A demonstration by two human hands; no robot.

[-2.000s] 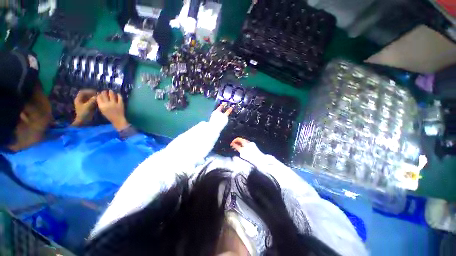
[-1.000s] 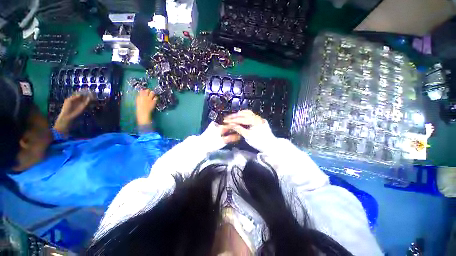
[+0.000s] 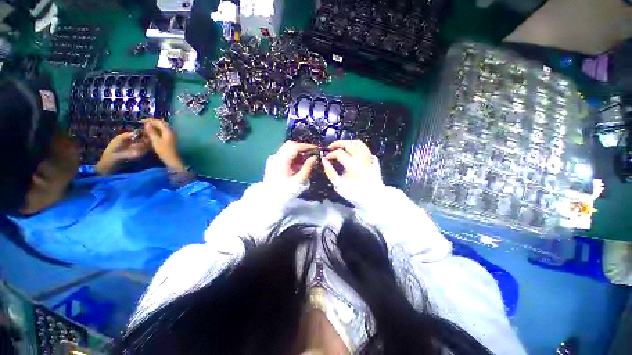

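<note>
My left hand [image 3: 294,161] and my right hand [image 3: 352,162] meet over the near part of the black tray [image 3: 371,125]. Their fingertips hold a small dark electronic module [image 3: 319,154] between them; its details are too small to tell. The tray has rows of rounded pockets, several shiny at its left back. My hands hide part of its near left side. A loose heap of modules [image 3: 260,76] lies behind and to the left of the tray.
A clear tray [image 3: 499,139] with rows of silvery parts lies at right. Stacked black trays [image 3: 374,35] stand behind. A person in blue [image 3: 118,215] works at left over another black tray [image 3: 114,93]. A white fixture [image 3: 170,41] stands at back left, a tan sheet [image 3: 572,26] at back right.
My hands were apart two seconds ago, then came together; now their fingertips face each other around a module, slightly farther forward. The neighbour's right hand moved from the heap's edge back to their other hand.
</note>
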